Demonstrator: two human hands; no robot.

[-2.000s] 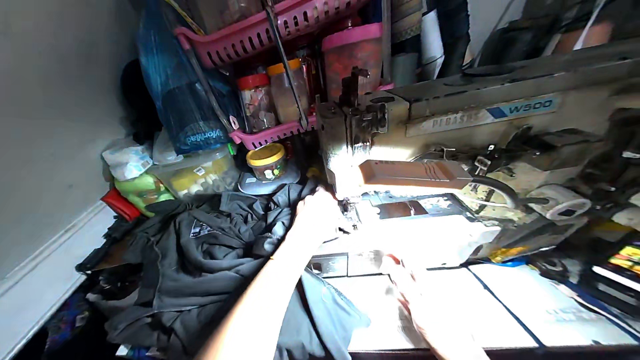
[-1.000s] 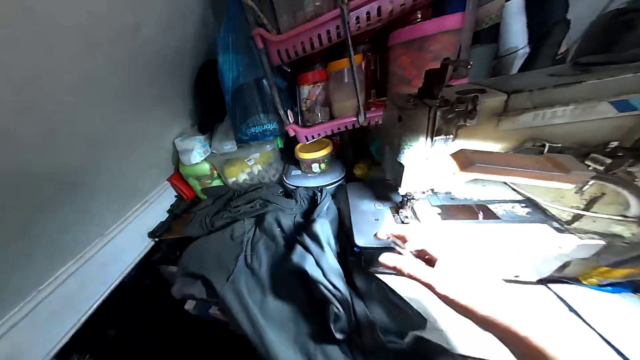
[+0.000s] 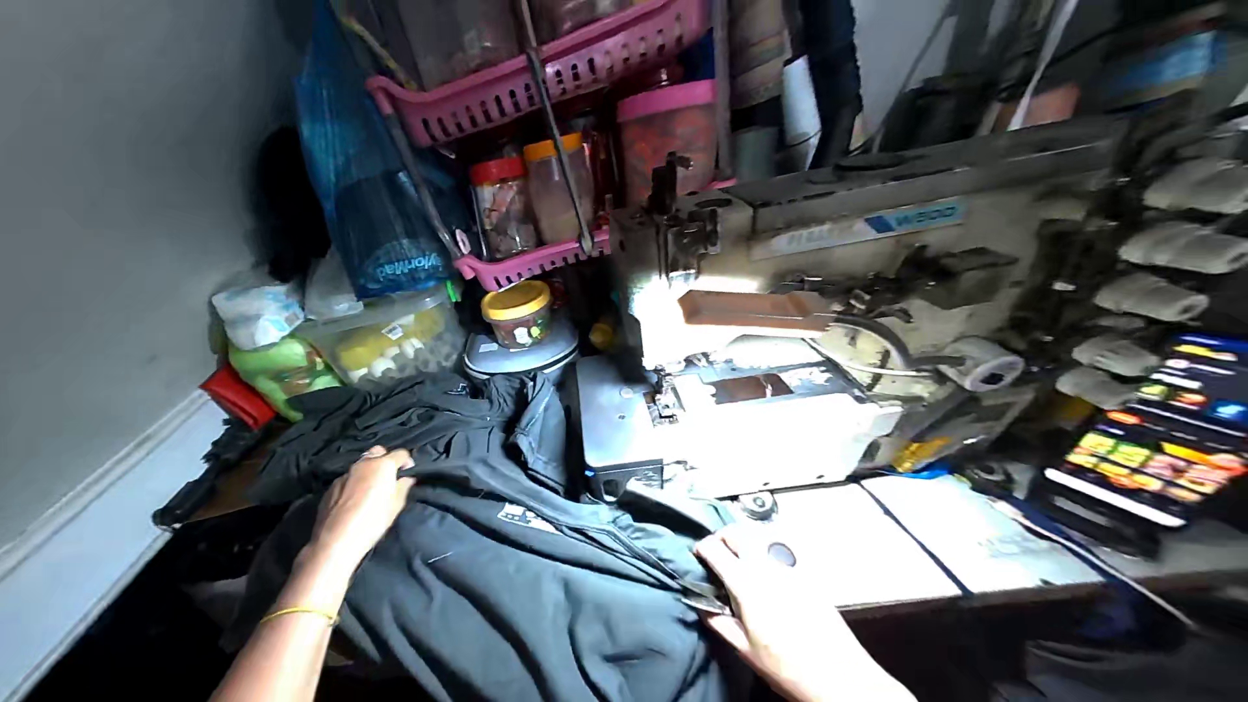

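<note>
A dark grey garment [image 3: 526, 585] with a small white print spreads over the lower middle and left. My left hand [image 3: 366, 497] pinches its fabric at the left, a thin yellow band around the wrist. At the garment's right edge my right hand [image 3: 770, 604] grips the cloth, with what looks like a small metal tool partly hidden between the fingers. Behind the hands stands an industrial sewing machine [image 3: 858, 234], its lamp lighting the needle area. The garment lies in front of the machine's metal bed plate [image 3: 616, 414], and its far part is bunched to the left.
Pink plastic baskets [image 3: 575, 73] with jars rise behind. A yellow-lidded tub [image 3: 517, 312] stands left of the machine, near a clear container [image 3: 400, 341] and a blue bag [image 3: 375, 214]. Right are thread cones [image 3: 1185, 249] and a lit phone [image 3: 1150, 448]. A wall borders the left.
My left hand, out of view one second ago, is back on the garment. My right hand has come from the machine bed to the cloth's edge. The garment is spread out further right.
</note>
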